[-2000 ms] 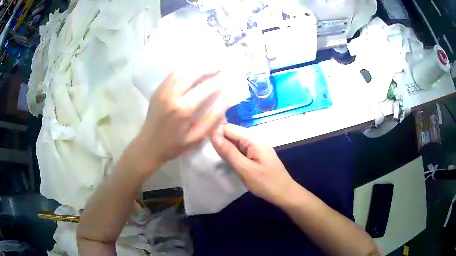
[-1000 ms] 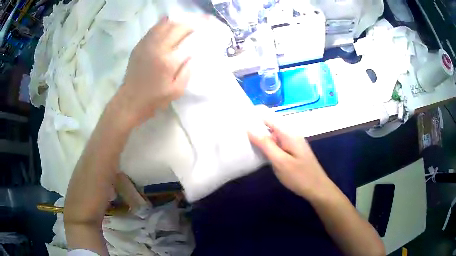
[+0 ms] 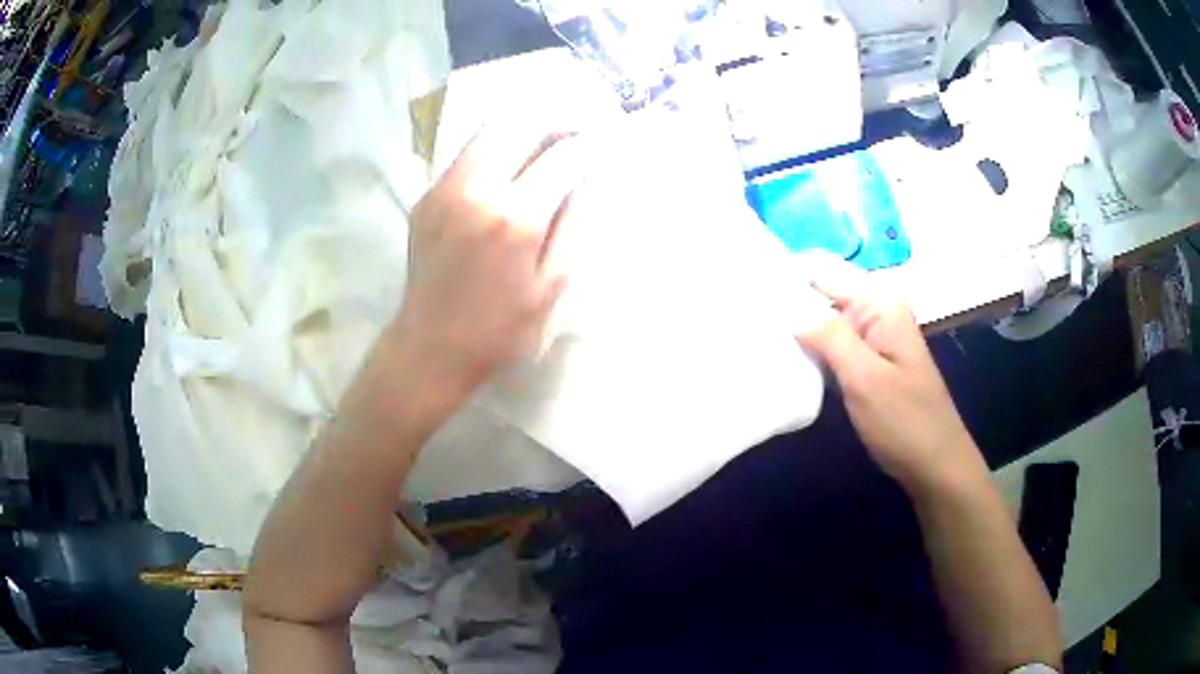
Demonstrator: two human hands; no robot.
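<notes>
A white fabric piece [image 3: 671, 316] lies spread in front of the sewing machine [image 3: 790, 79], its lower corner hanging over the dark blue lap. My left hand [image 3: 494, 244] lies on its left part with fingers spread; the fingertips are washed out by the lamp. My right hand [image 3: 875, 356] pinches its right edge between thumb and fingers. The fabric covers part of the blue plate [image 3: 862, 211]. The needle area is overexposed, and its contact with the fabric cannot be told.
A large cream garment pile [image 3: 250, 277] lies left. More cloth [image 3: 454, 619] is below, beside a yellow-gold bar [image 3: 194, 577]. White scraps [image 3: 1040, 99] and a thread cone [image 3: 1151, 145] are at the right table end. A black phone [image 3: 1049, 527] rests on a pale board [image 3: 1112, 514].
The fabric has been spread wider to the right, covering more of the blue plate. My right hand has moved right with its edge. My left hand has moved right and down since one second ago.
</notes>
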